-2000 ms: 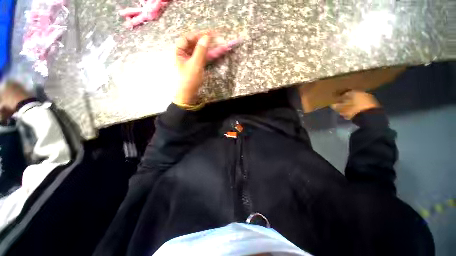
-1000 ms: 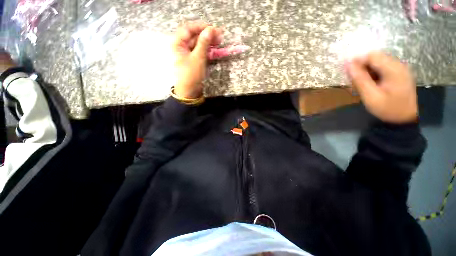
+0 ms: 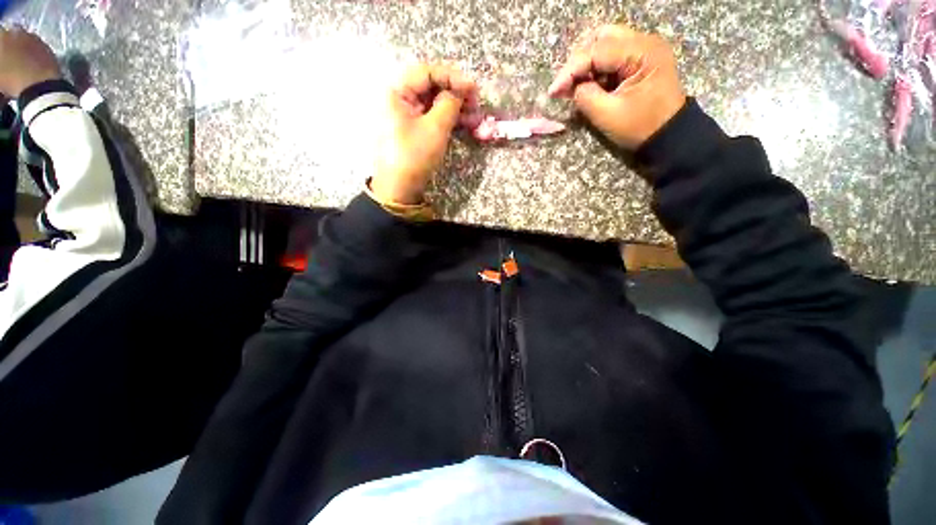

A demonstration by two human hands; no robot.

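A slim pink item with a white part lies over the granite-look table, its left end in the fingertips of my left hand. A shiny look on it may be film; I cannot tell. My right hand is just right of the item's tip, with thumb and index finger close together. Whether it holds thin film cannot be told. A pile of shiny pink pieces lies at the far right, cut off by the frame's edge.
The speckled tabletop's front edge runs in front of my body. Clear film and lamp glare are at left. Another person's hand and black-and-white sleeve are at the far left. A brown board shows under the table edge.
My right hand has come up from below the table edge at right and moved left to beside the pink item. My left hand keeps the item. More of the right pile shows.
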